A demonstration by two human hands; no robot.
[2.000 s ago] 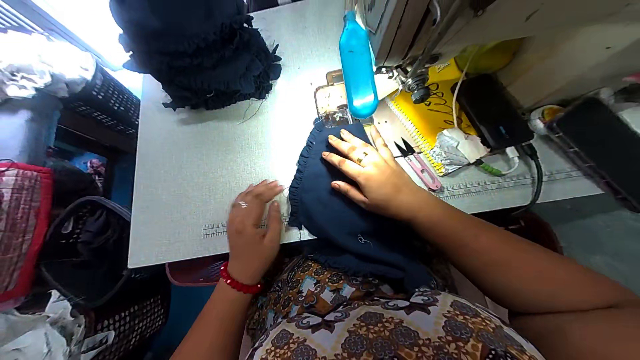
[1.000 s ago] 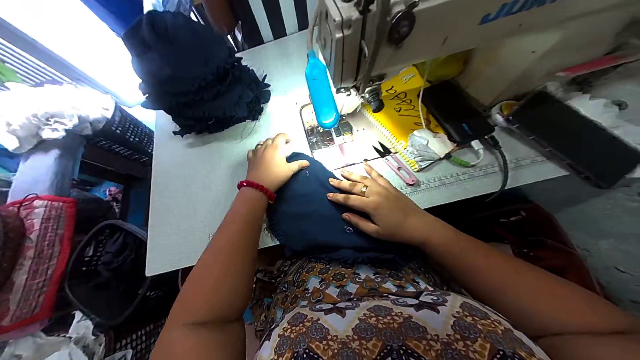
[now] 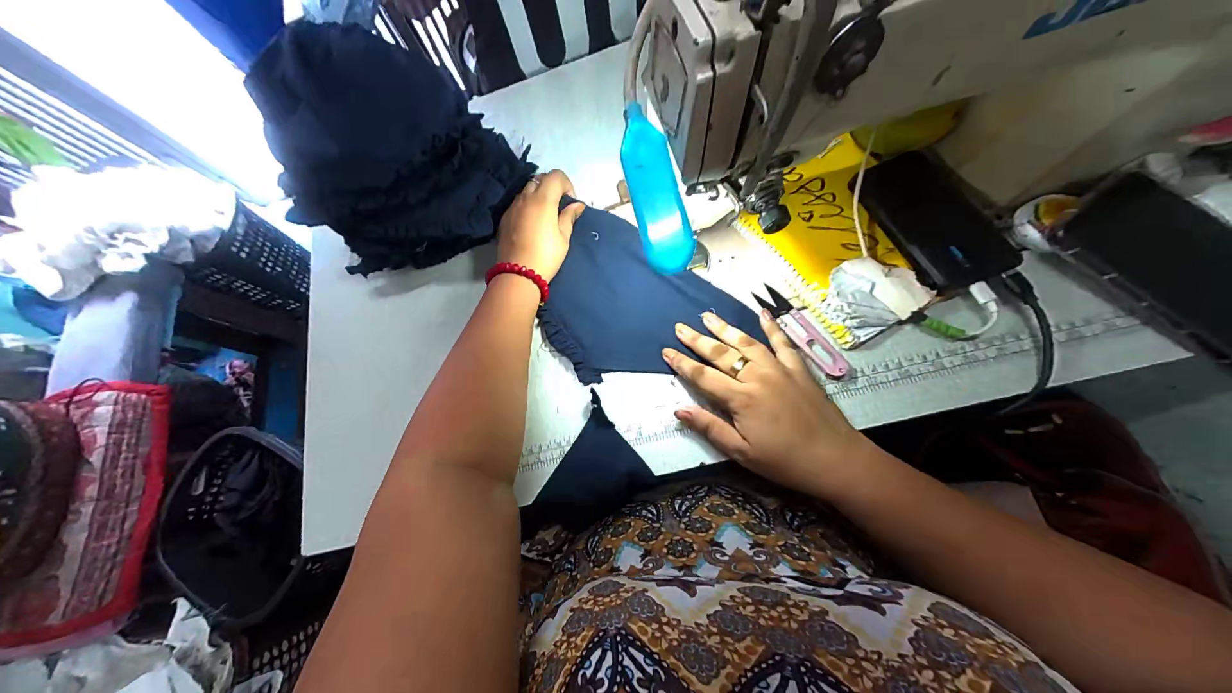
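Observation:
A navy fabric piece (image 3: 645, 298) with a gathered edge lies on the white sewing table (image 3: 414, 366), below the head of a sewing machine (image 3: 712, 87). My left hand (image 3: 539, 226) grips its far left corner, beside a pile of ruffled navy pieces (image 3: 385, 144). Spread flat, my right hand (image 3: 760, 395) rests at the near right edge of the piece, fingertips on the cloth. Another dark cloth part (image 3: 597, 467) hangs over the table's front edge, meeting the piece at a narrow point. The blue bottle-shaped object (image 3: 657, 192) hides some of the needle area.
Pink thread snips (image 3: 813, 342) lie right of the fabric, blades pointing away. Behind them are a yellow spiral notebook (image 3: 818, 221), a black phone-like device (image 3: 938, 221) with cables and a crumpled white wrapping (image 3: 871, 294). Baskets with cloth (image 3: 231, 520) stand at the left.
My left hand has moved away from me to the fabric's far corner, near the pile. The fabric now lies spread farther onto the table, with my right hand at its near edge.

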